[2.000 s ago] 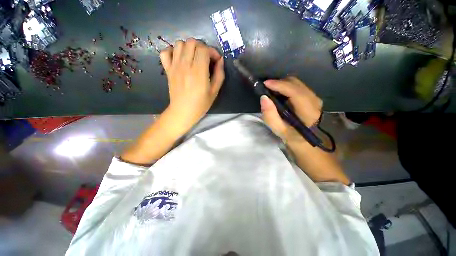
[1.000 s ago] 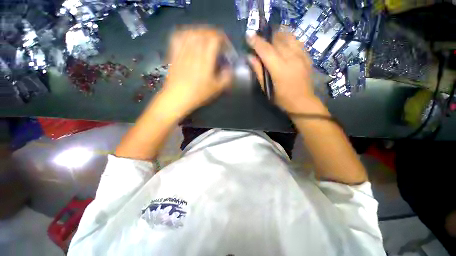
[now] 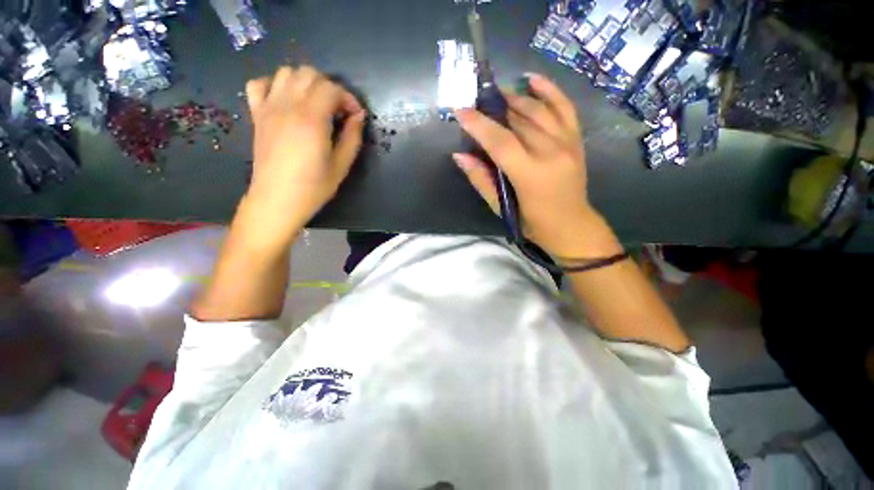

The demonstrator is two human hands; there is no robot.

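A small blue-and-silver circuit board [image 3: 457, 78] lies on the dark green bench top in front of me. My right hand [image 3: 537, 153] holds the black soldering iron [image 3: 491, 100] along the board's right side, its tip pointing away from me. A right fingertip is at the board's lower edge. My left hand [image 3: 302, 129] is left of the board, palm down with curled fingers; whether it pinches a tiny part is hidden. Tiny dark red components [image 3: 144, 129] lie scattered left of my left hand. A few small bits [image 3: 385, 134] lie between the hand and the board.
A heap of boards [image 3: 134, 57] lies at the far left, with a single board [image 3: 238, 21] beside it. Another board pile [image 3: 623, 48] is at the right. Beyond it are a bag of dark metal parts [image 3: 781, 81] and a round yellow-green item [image 3: 815, 191].
My left hand has moved left, away from the middle. The board now lies flat left of the iron. My right hand has shifted slightly down, still holding the iron.
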